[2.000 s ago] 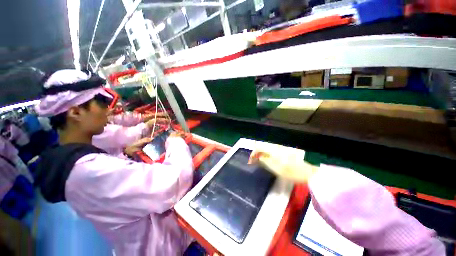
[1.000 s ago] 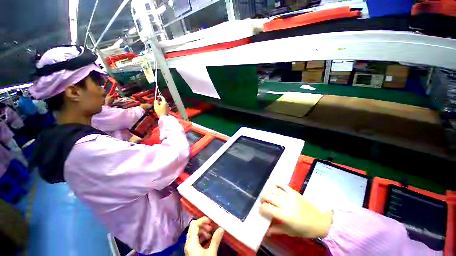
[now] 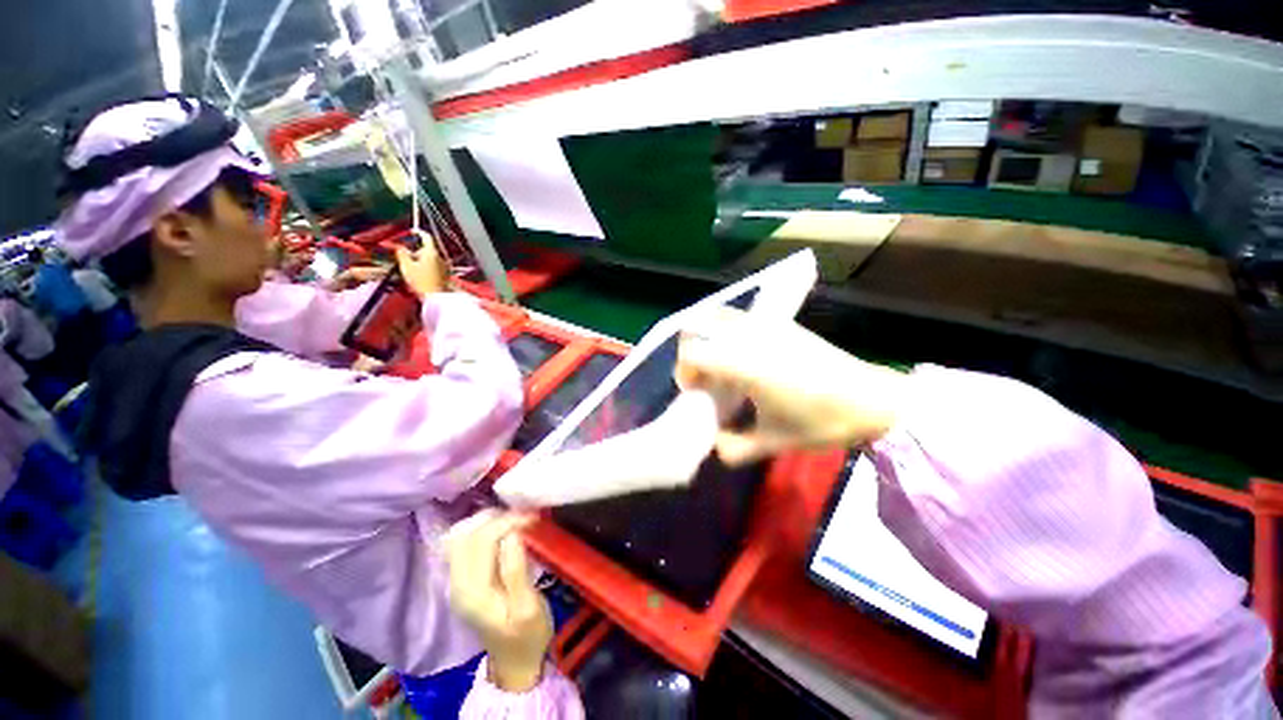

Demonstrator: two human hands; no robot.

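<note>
A white foam tray (image 3: pixel 619 467) is raised and tilted over the bench, its near left corner low. My right hand (image 3: pixel 788 383) grips its right side. My left hand (image 3: pixel 502 584) is at its near left corner, fingertips against the edge. A dark surface with a reddish sheen shows inside the white frame; I cannot tell if it is a tablet in the tray. Below lies a red foam tray (image 3: pixel 690 630) with a black tablet (image 3: pixel 675 532) in it. To the right, a tablet with a white screen and blue bar (image 3: pixel 901 570) is partly hidden by my right sleeve.
A worker in a pink smock (image 3: pixel 338 422) stands close on the left, holding a dark tablet (image 3: pixel 383 312). More red trays (image 3: pixel 556 369) run along the bench on that side. A white shelf (image 3: pixel 901 63) crosses above, with a slanted metal post (image 3: pixel 457 197). Brown board (image 3: pixel 1041 274) lies behind.
The white tray lay flat with a dark tablet showing in it; now it is raised and tilted, exposing the red tray below. My right hand moved up its side, my left to its corner.
</note>
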